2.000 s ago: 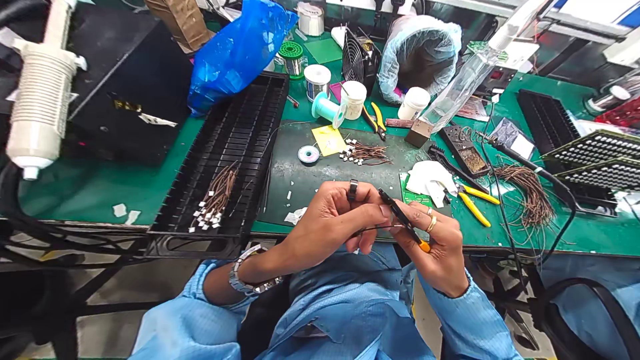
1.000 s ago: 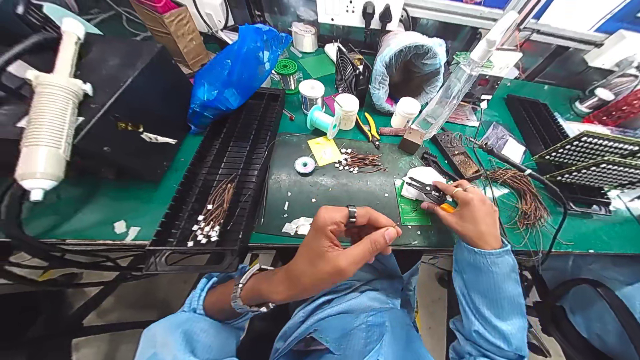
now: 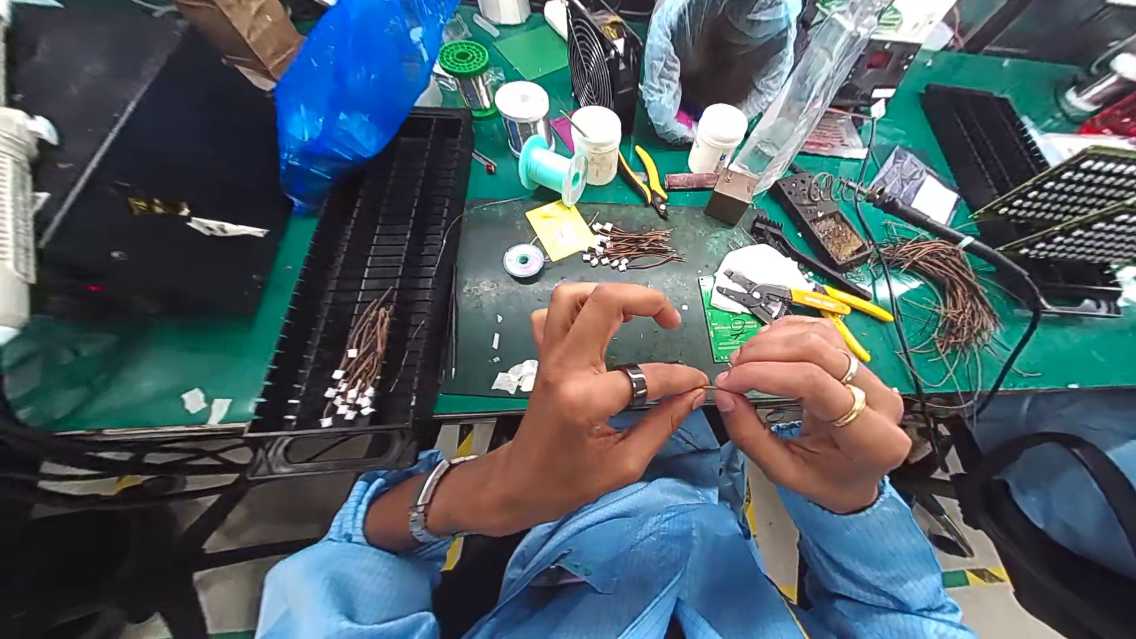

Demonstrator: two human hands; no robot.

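Observation:
Near the bench's front edge, my left hand (image 3: 595,399) and my right hand (image 3: 812,404) meet at the fingertips. Between them shows a thin wire (image 3: 711,387), pinched by thumb and forefinger on each side; most of it is hidden. Just beyond my right hand, a yellow-handled wire stripper (image 3: 777,297) lies across white material and a green circuit board (image 3: 726,333). Brown wires with white connectors (image 3: 635,246) rest on the dark mat (image 3: 497,311), beside a yellow paper (image 3: 561,231) and a small spool (image 3: 524,261).
At the left, a black slotted tray (image 3: 444,160) holds more connector wires. Spools, white jars (image 3: 596,146) and yellow-handled cutters (image 3: 646,177) stand or lie behind the mat. A soldering iron (image 3: 923,217), its cable and a brown wire bundle (image 3: 954,293) are at right. A person wearing a cap sits opposite.
Two seconds ago the wire stripper was in my right hand; one second ago that hand was at the circuit board with it. Now the stripper lies there and my right hand has come back to my left.

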